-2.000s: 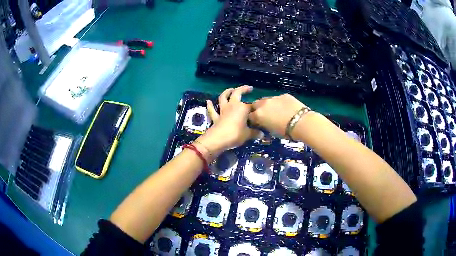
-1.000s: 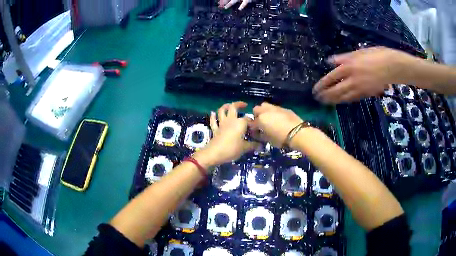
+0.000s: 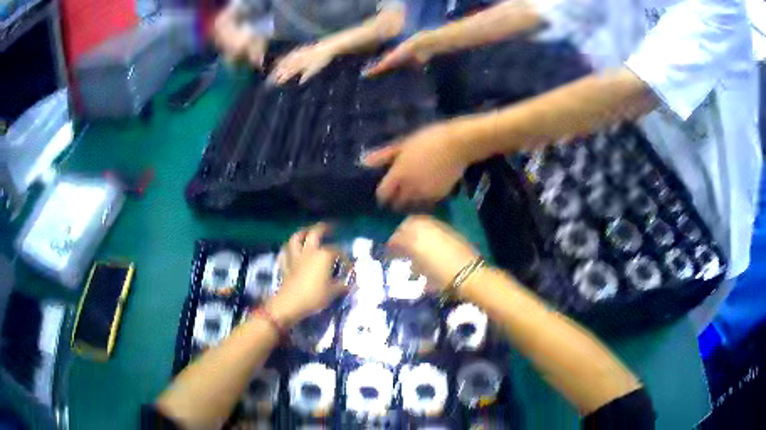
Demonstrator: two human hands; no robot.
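A black tray (image 3: 190, 290) holds rows of silver-white round modules (image 3: 312, 388) in front of me. My left hand (image 3: 312, 270) is over the back rows, its fingers curled. My right hand (image 3: 424, 248) is over the same rows to the right, bent downward. The hands are apart, with modules under bright glare between them. Both hands are blurred. Their fingertips are partly hidden, and I cannot tell whether either holds a small part.
Other people's hands (image 3: 424, 164) rest on a black tray stack (image 3: 277, 193) at the back. Trays with silver modules (image 3: 596, 279) stand at right. A yellow-cased phone (image 3: 102, 309), a clear whitish box (image 3: 67, 225) and black strips (image 3: 27, 336) lie at left.
The view has shifted and blurred. My hands have separated, the right moving away from the left. More hands and white sleeves have come in over the back stack, and the right stack now sits at an angle.
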